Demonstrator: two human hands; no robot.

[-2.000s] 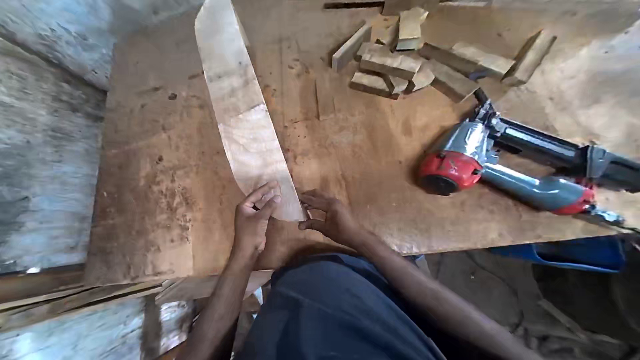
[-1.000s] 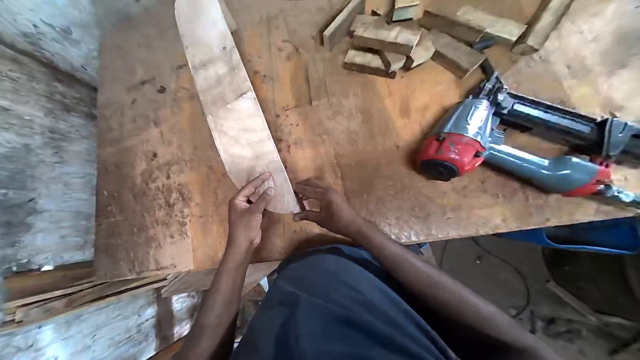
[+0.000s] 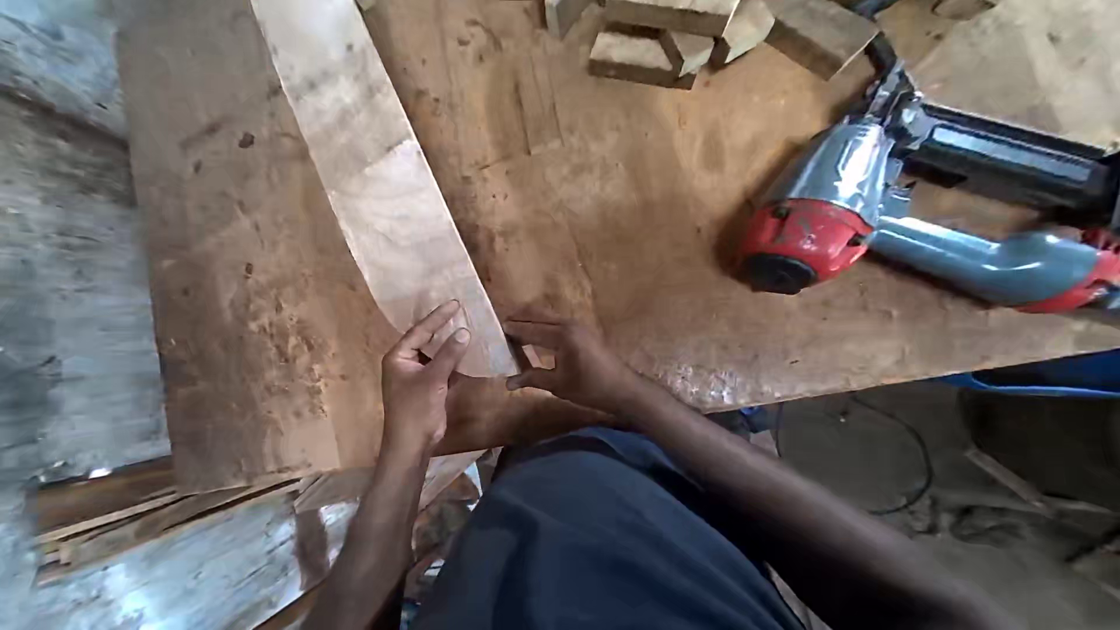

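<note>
A long pale strip of thin wood (image 3: 402,219) lies slantwise on the wooden worktable (image 3: 647,201), its near end close to the front edge. My left hand (image 3: 424,376) rests on that near end, thumb and fingertips on its upper face. At the strip's right edge, by the corner, is my right hand (image 3: 564,363), with thumb and forefinger bent around a small dark piece whose kind I cannot tell. Right of both hands a pneumatic nailer (image 3: 814,219), red and silver, lies on its side.
Several short wood blocks (image 3: 639,57) are piled at the back. A grey weathered wall (image 3: 70,280) stands along the left. Thin boards (image 3: 114,516) lie below the table's left corner. A blue container (image 3: 1050,376) and a cable (image 3: 927,455) are below the front edge at right.
Both hands stay at the strip's near end, with only small shifts of the fingers. The view has moved somewhat.
</note>
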